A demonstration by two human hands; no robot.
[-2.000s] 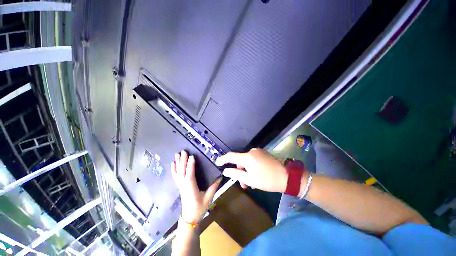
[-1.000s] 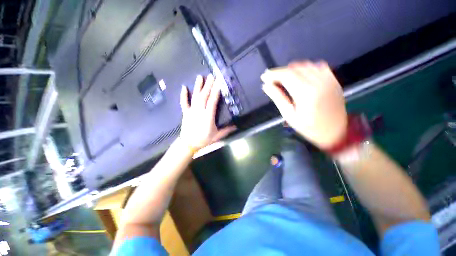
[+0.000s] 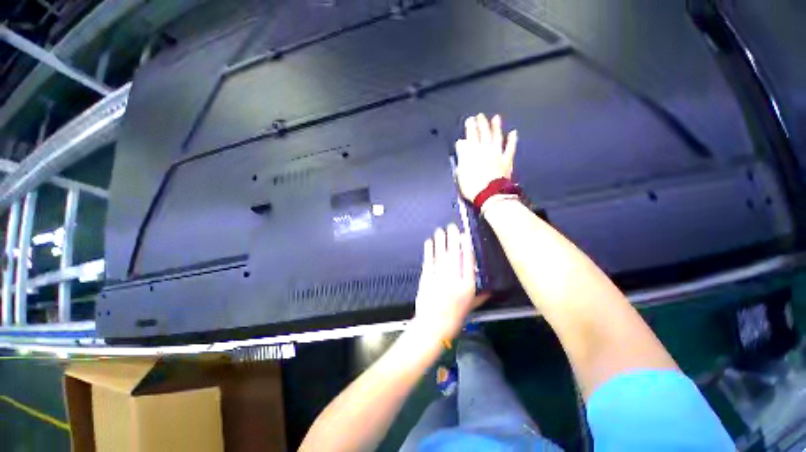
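Note:
The large black rear cover [image 3: 380, 221] of a television lies face down across the view, with vents, screw holes and a label [image 3: 352, 214]. My left hand [image 3: 446, 275] lies flat on the cover near its lower edge, fingers apart, just left of the recessed port strip [image 3: 467, 225]. My right hand [image 3: 483, 157] rests palm down at the upper end of that strip, fingers slightly spread. Neither hand holds anything. The hands and right forearm hide part of the recess.
An open brown cardboard carton [image 3: 177, 415] stands at lower left below the conveyor's metal rail [image 3: 353, 334]. Metal framework [image 3: 53, 212] is at left. A dark box [image 3: 762, 325] and crumpled clear plastic [image 3: 760, 397] lie at lower right.
My right hand has come down from above the cover onto the strip's upper end. My left hand still rests beside the strip. The camera view has turned, showing more of the cover.

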